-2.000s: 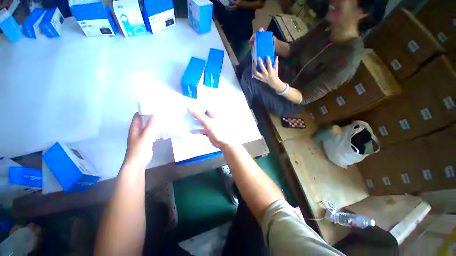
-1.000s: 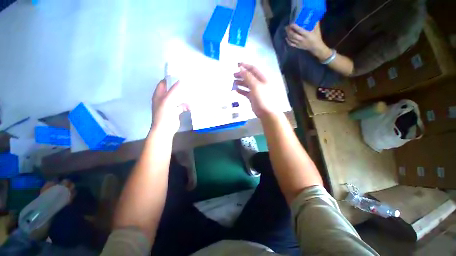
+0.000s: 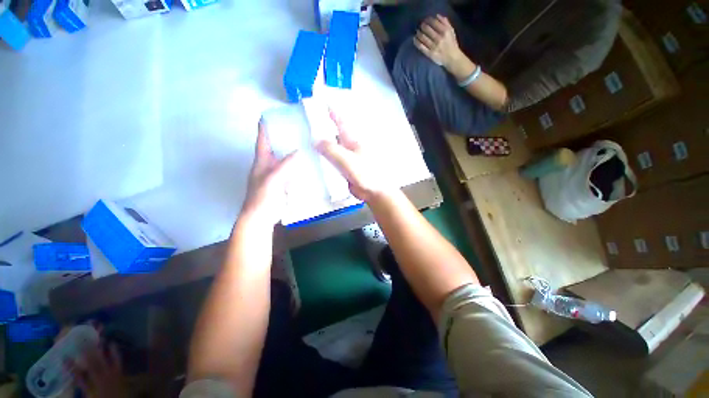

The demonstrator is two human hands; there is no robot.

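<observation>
A pale, whitish piece (image 3: 289,134), its details lost in glare, is in my left hand (image 3: 268,180) over the bench's near edge. My right hand (image 3: 348,162) is on a long white card piece (image 3: 320,132), thumb and fingers around its upper part. The two pieces are side by side. A blue and white box (image 3: 323,215) lies flat below them at the bench edge, mostly hidden under the hands and pieces. Two blue boxes stand just beyond, one (image 3: 305,66) left of the other (image 3: 342,50).
The white-covered bench (image 3: 117,148) bears a tilted blue box (image 3: 127,237) at left and more boxes at the far edge. A seated person's hand (image 3: 437,39) is at right, near a checkered phone (image 3: 488,146), white bag (image 3: 583,183) and bottle (image 3: 579,308).
The view has shifted. My hands have come closer together, and a long white piece now shows under my right hand. The seated person's raised hand no longer holds a blue box.
</observation>
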